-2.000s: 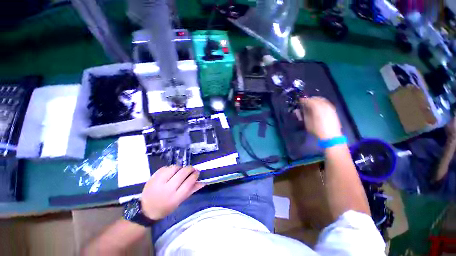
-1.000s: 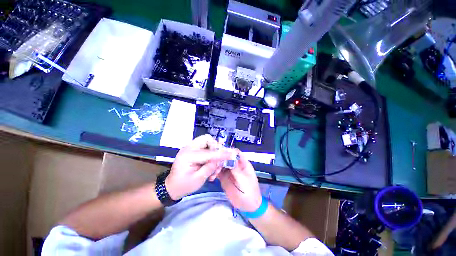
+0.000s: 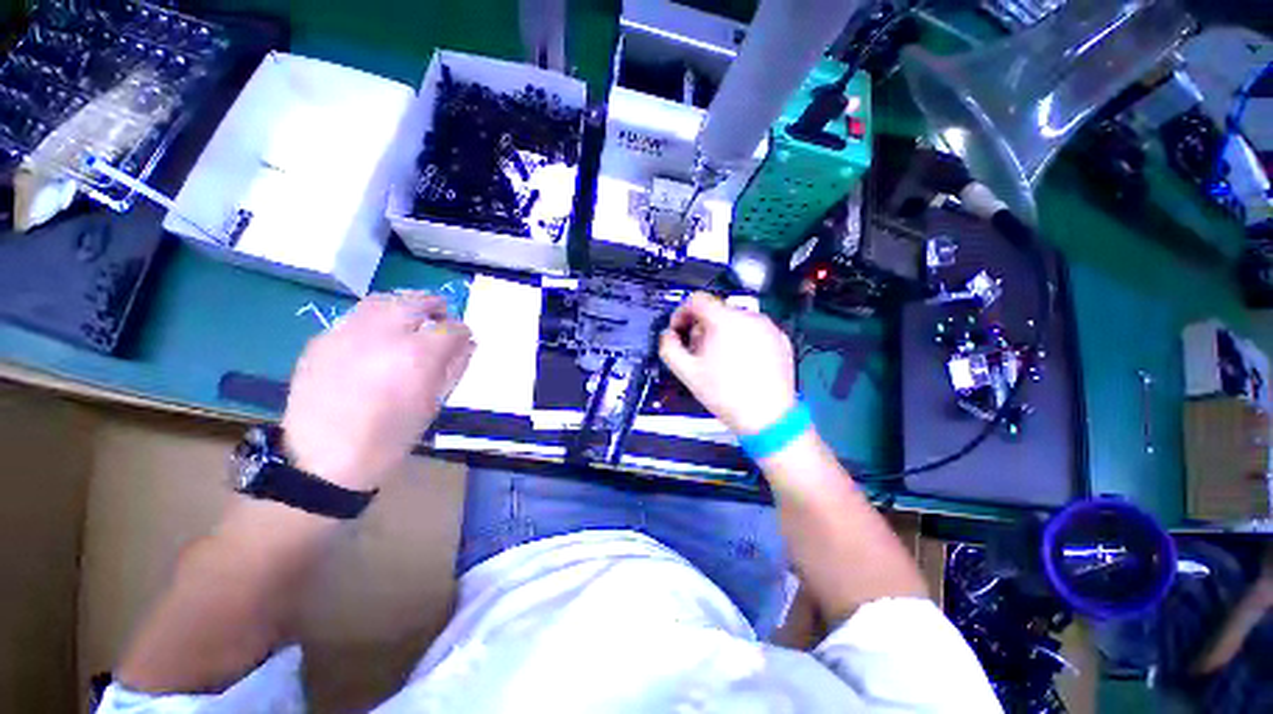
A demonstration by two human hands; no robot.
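The black housing [image 3: 610,335] lies on the black work pad [image 3: 556,384] in front of me, its narrow section pointing toward me. My right hand [image 3: 729,360] is over the right side of the housing, thumb and index finger pinched together; I cannot tell if something small is between them. My left hand [image 3: 374,380] is blurred, left of the pad, over the pile of small clear plastic pieces [image 3: 450,296], which it mostly covers. Its fingers are curled and I cannot tell what they hold.
Two white boxes stand behind, one with black parts [image 3: 482,154], one nearly bare [image 3: 300,181]. The screw feeder [image 3: 649,181], grey screwdriver [image 3: 768,84] and green box [image 3: 810,175] stand behind the pad. A black tray [image 3: 977,453] with small modules and a blue-rimmed tub [image 3: 1110,558] are right.
My hands were together over the pad's front edge with a small silvery part; now they are apart. The left moved left to the clear pieces, the right moved up over the housing.
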